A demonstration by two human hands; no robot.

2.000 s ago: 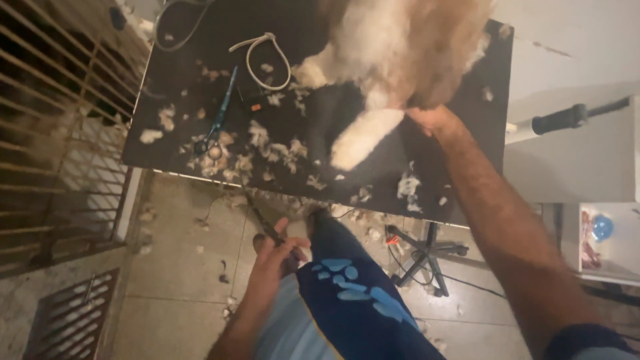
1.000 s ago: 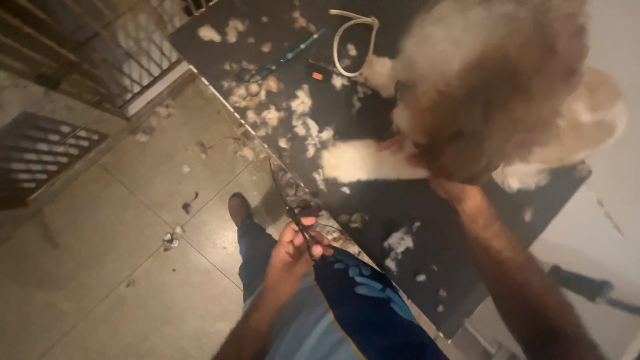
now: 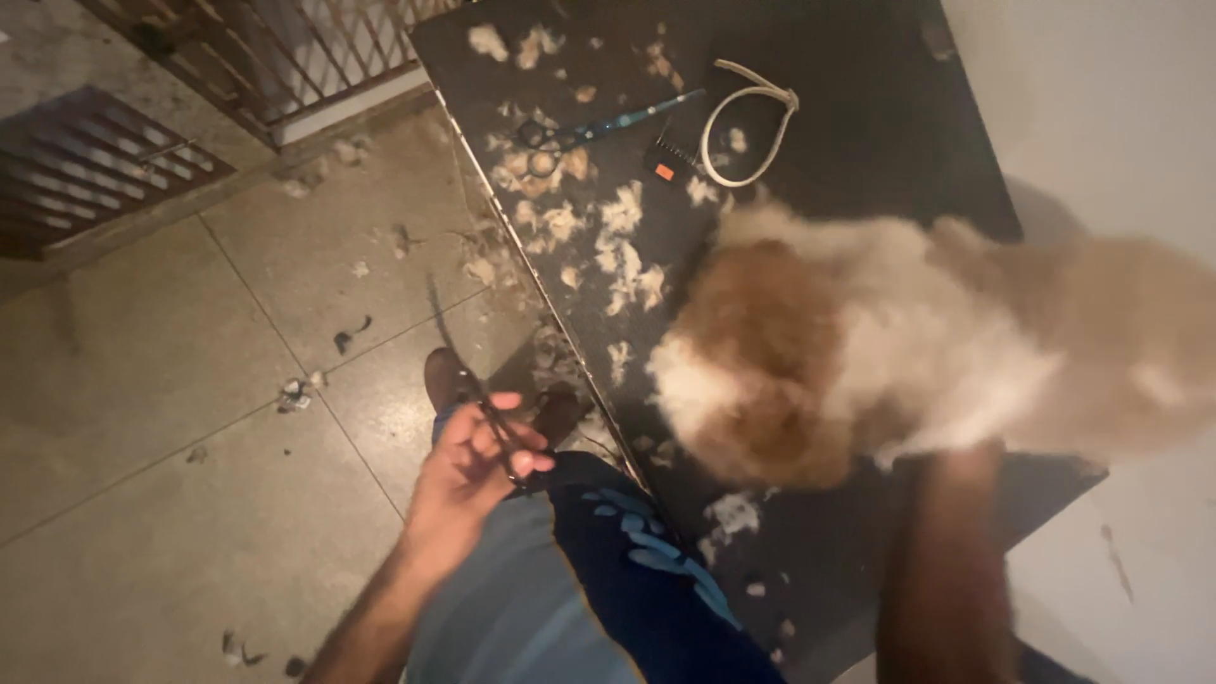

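Observation:
A brown and white dog (image 3: 912,332), blurred, is on the dark grooming table (image 3: 855,123) at the right, its head toward the table's near-left edge. My left hand (image 3: 475,456) holds a pair of curved scissors (image 3: 489,404) beside the table edge, above the floor, fingers through the handles. My right forearm reaches up to the dog's near side; the right hand is hidden behind the dog's fur. Farther up the table lie blue scissors (image 3: 617,123), a looped pale cord (image 3: 708,142) and a small black clipper comb (image 3: 663,169) with an orange mark.
Tufts of cut fur (image 3: 622,256) are scattered on the table and the tiled floor (image 3: 190,408). A metal barred gate (image 3: 332,47) and a slatted vent (image 3: 95,161) are at the upper left. A pale wall is at the right.
The dog's pale leg, held out in the earlier frames, no longer shows. My right hand has gone out of sight behind the dog. The left hand still holds the scissors. The view has turned.

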